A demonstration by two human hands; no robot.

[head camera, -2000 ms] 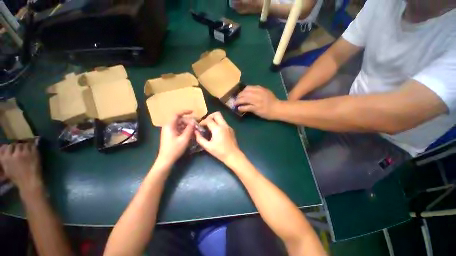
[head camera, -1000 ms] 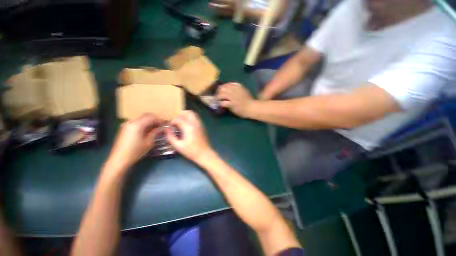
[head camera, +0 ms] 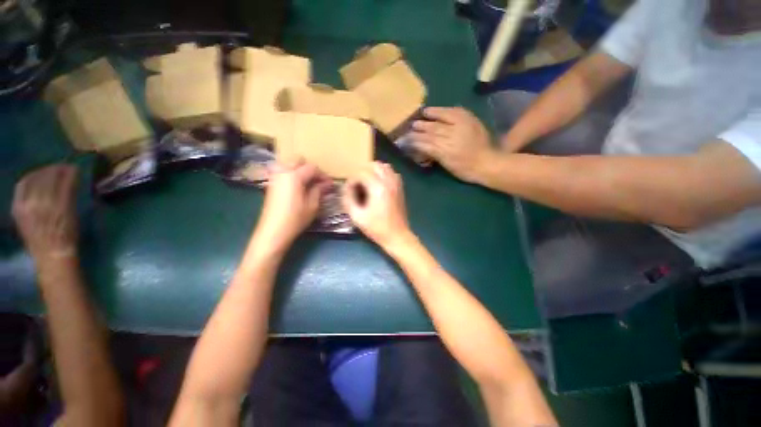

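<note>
An open carton with a tan lid (head camera: pixel 327 142) stands upright in front of me. A shiny clear plastic bag (head camera: pixel 336 208) lies in its dark tray, between my hands. My left hand (head camera: pixel 294 196) is at the tray's left side, fingers bent by the lid's lower edge. My right hand (head camera: pixel 375 200) is at the right side, thumb and fingers curled around a dark gap. Blur and the fingers hide whether either hand grips the bag or the carton.
Several open cartons (head camera: pixel 188 87) with bagged contents stand at the left. A person at the right has a hand (head camera: pixel 455 143) on another open carton (head camera: pixel 385 87). Another person's hand (head camera: pixel 47 208) is at the far left. A cream pole (head camera: pixel 505 42) stands at the back right.
My hands have moved lower and slightly apart over the tray. The view has shifted. The far-left hand is now off its carton, which stands beside the others. My carton's lid now overlaps its left neighbour.
</note>
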